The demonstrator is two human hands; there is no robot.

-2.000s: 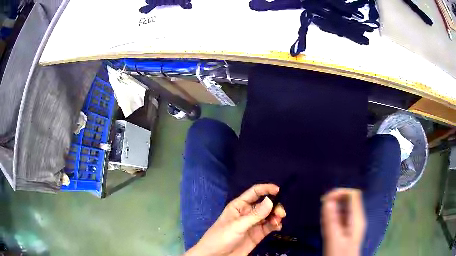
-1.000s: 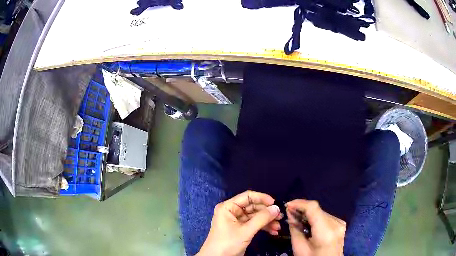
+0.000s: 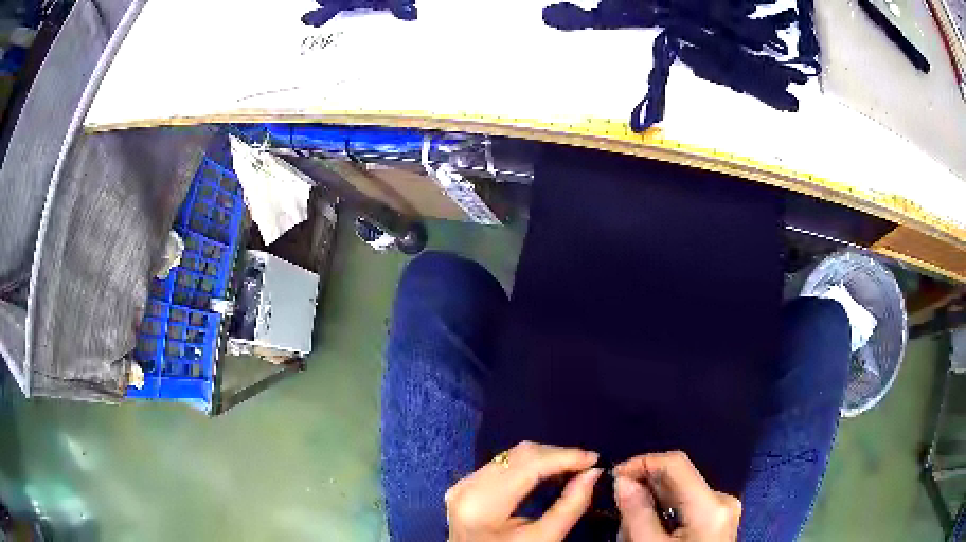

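Observation:
My left hand (image 3: pixel 521 494) and my right hand (image 3: pixel 675 498) are low in the picture over the dark lap cloth (image 3: pixel 646 307). Their fingertips nearly meet, pinching something very small and dark between them; it is too small and dark against the cloth to name surely. A small dark, shiny part shows in my right palm, perhaps thread snips. The lower parts of both hands are cut off by the bottom edge.
The white table (image 3: pixel 455 64) carries a large pile of dark strips (image 3: pixel 731 48), a smaller dark bundle (image 3: pixel 360 11) and a black stick (image 3: pixel 895 35). A grey fabric bin (image 3: pixel 95 254) and blue crate (image 3: pixel 191 286) stand left; a waste basket (image 3: pixel 874 360) stands right.
My right hand, blurred and apart from the left two seconds ago, has come in beside it. Both hands now sit slightly lower, fingertips together. The view has shifted slightly.

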